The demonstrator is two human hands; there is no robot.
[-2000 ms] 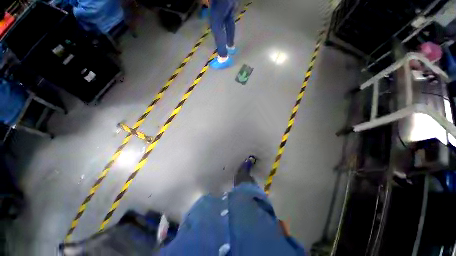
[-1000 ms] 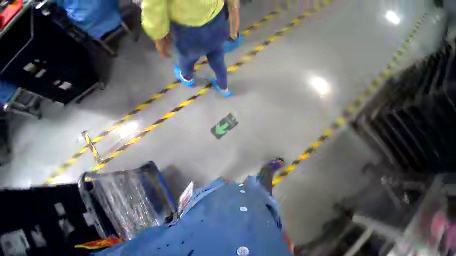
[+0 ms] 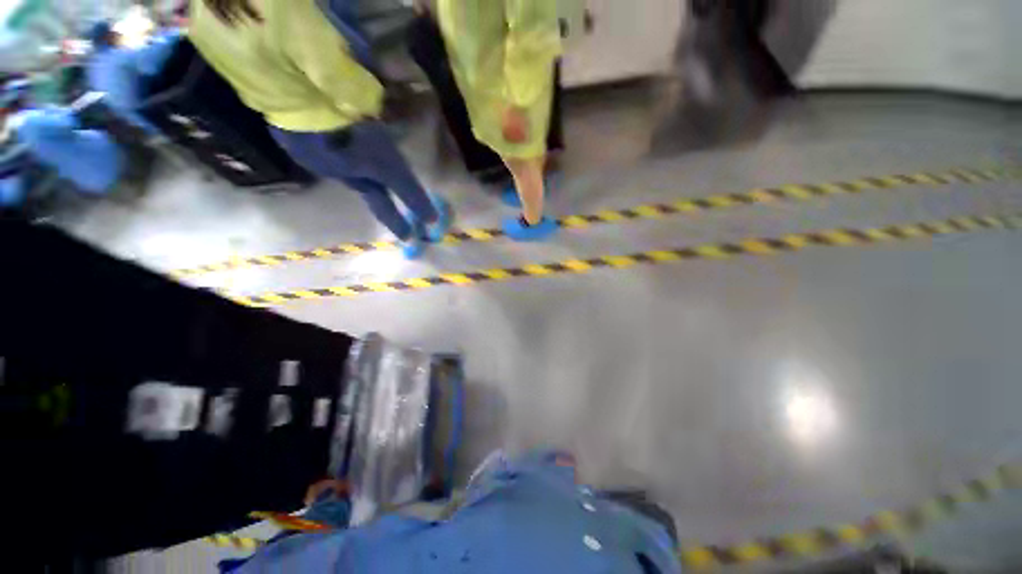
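A trolley handle wrapped in shiny clear film (image 3: 387, 426) stands at the lower left, beside my blue smock. Stacked black totes with white labels (image 3: 168, 409) fill the left side behind it. My left hand (image 3: 327, 490) is small, blurred and partly hidden at the handle's lower left edge, by my sleeve with its red and yellow badge. It appears closed on the handle; the fingers are not clear. My right hand is not in view.
Two people in yellow-green tops (image 3: 303, 67) and blue shoe covers stand by the yellow-black floor tape (image 3: 628, 260) ahead. People in blue and a black tote stack (image 3: 224, 135) are at upper left. White cabinets (image 3: 908, 51) are at upper right. More tape crosses the lower right.
The view has turned, and the floor tape now runs nearly level. The handle and black totes show larger at left. A second person in yellow-green has come into view; the right-hand racks have left it.
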